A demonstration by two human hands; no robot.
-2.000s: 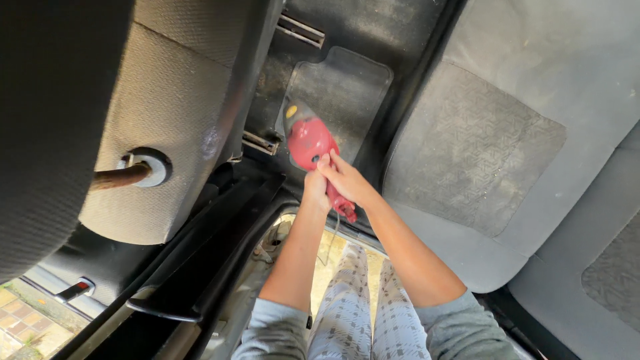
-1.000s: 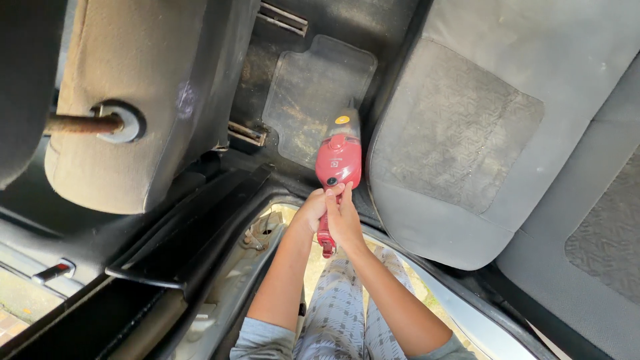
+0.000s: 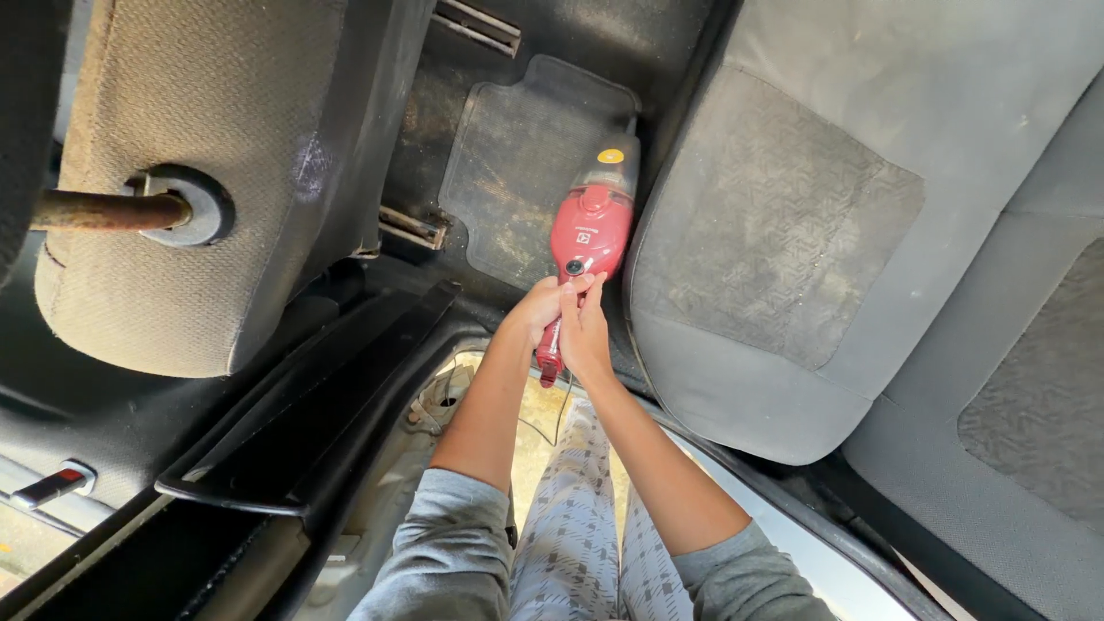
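Note:
A red handheld vacuum cleaner (image 3: 592, 226) with a clear grey dust cup and a dark narrow nozzle is held in both hands. My left hand (image 3: 546, 309) and my right hand (image 3: 585, 328) meet around its handle, just behind the round button; part of the grip is hidden by the fingers. The nozzle end lies over the right edge of a dirty grey rubber floor mat (image 3: 509, 164), beside the rear seat cushion (image 3: 793, 216). From near the handle end a thin cord (image 3: 561, 414) hangs down.
At the left stands a beige front seat back (image 3: 198, 95) with a rusty headrest post (image 3: 112, 210). Metal seat rails (image 3: 412, 228) show on the black floor. The door sill and black door frame (image 3: 405, 345) run below, and a rear backrest (image 3: 992, 345) is at the right.
Both hands have stayed on the vacuum. Its nozzle has moved from the left part of the floor mat to the right edge, beside the rear seat.

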